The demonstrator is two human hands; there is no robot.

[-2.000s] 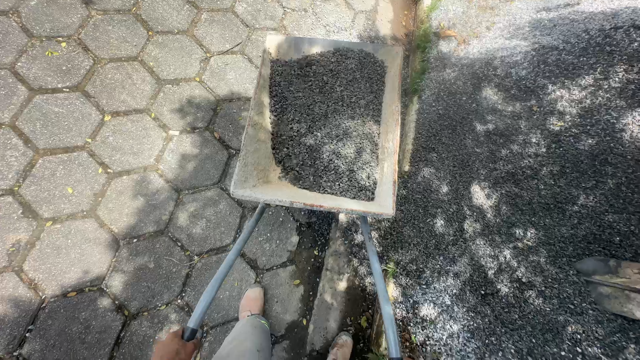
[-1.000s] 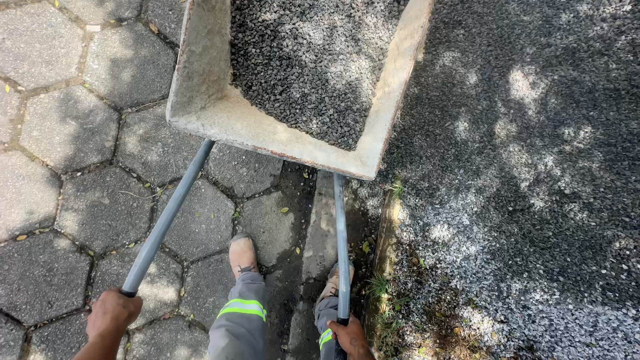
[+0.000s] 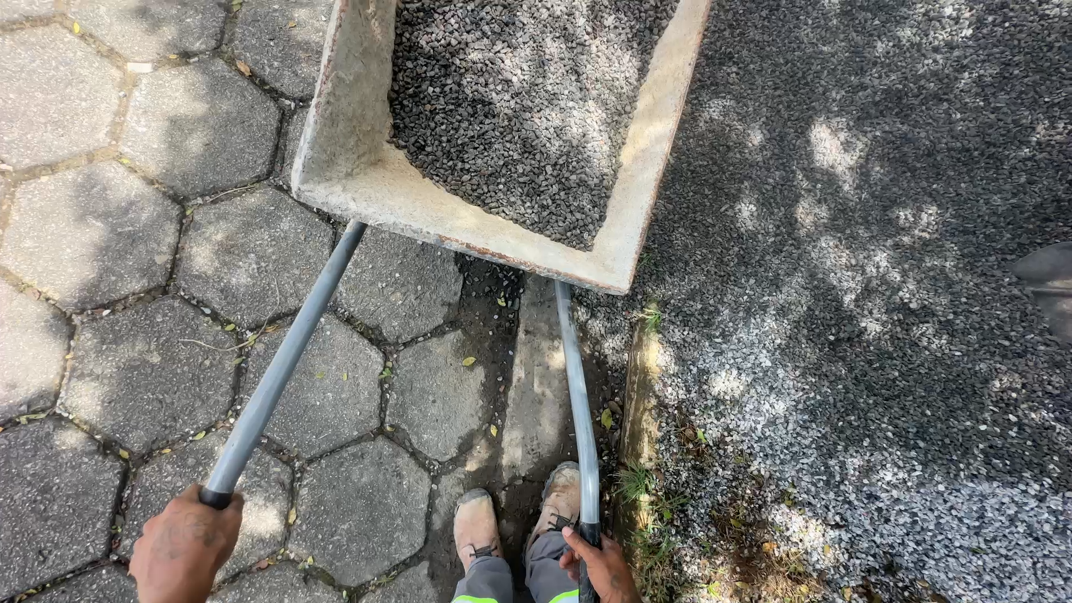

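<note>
My left hand [image 3: 186, 540] is closed around the black grip at the end of the wheelbarrow's left handle [image 3: 289, 360], a grey metal tube. On the right handle [image 3: 578, 402], which bends near its end, my right hand [image 3: 601, 569] holds the black grip, thumb lying over it. Ahead of me the wheelbarrow's pale, crusted tray [image 3: 494, 239] has a load of dark grey gravel [image 3: 519, 117] in it. The tray's far end is out of view, and so is the wheel.
Hexagonal concrete pavers [image 3: 176, 377] cover the ground at left. A narrow curb [image 3: 638, 402] with grass tufts separates them from a wide gravel bed [image 3: 846, 276]. My boots [image 3: 477, 528] stand between the handles. Part of another boot [image 3: 1051, 289] shows at the right edge.
Two seconds ago my right hand was out of view; a second ago it showed on the right grip, as it does now. The view has moved closer to the tray. My boots now stand nearly side by side.
</note>
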